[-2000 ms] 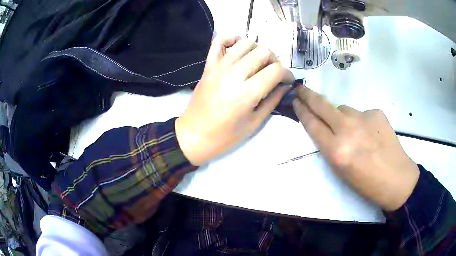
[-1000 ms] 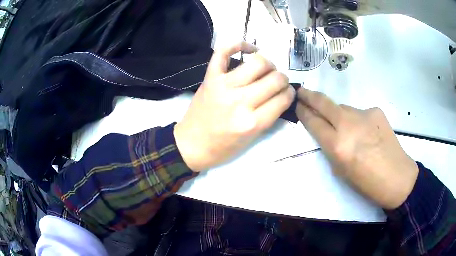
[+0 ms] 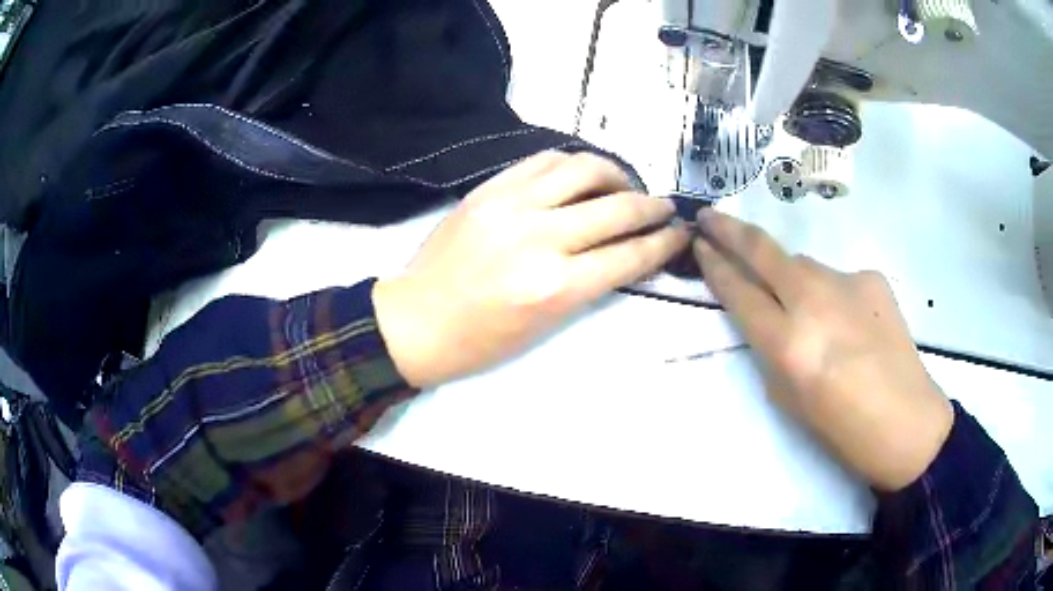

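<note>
A black garment (image 3: 346,81) with pale stitch lines spreads over the left of the white table, and its edge runs under my left hand. A small dark folded end (image 3: 688,210) lies just in front of the needle plate (image 3: 722,150), pinched between both hands. My left hand (image 3: 531,260) holds it from the left with bent fingers. My right hand (image 3: 808,335) holds it from the right with thumb and forefinger. A thin metal awl (image 3: 707,353) sticks out to the left from under my right hand; its other end is hidden.
The white machine head (image 3: 889,58) overhangs the upper right. A ribbed white dial (image 3: 826,169) is right of the needle plate. The table's brown edge (image 3: 647,515) curves in front of my lap. Plaid sleeves cover both forearms, and a dark cloth heap lies at the far left.
My left fingers have flattened and lowered over the cloth. The garment edge now reaches further right, up to the folded end. The view has shifted slightly, and more of the machine head shows.
</note>
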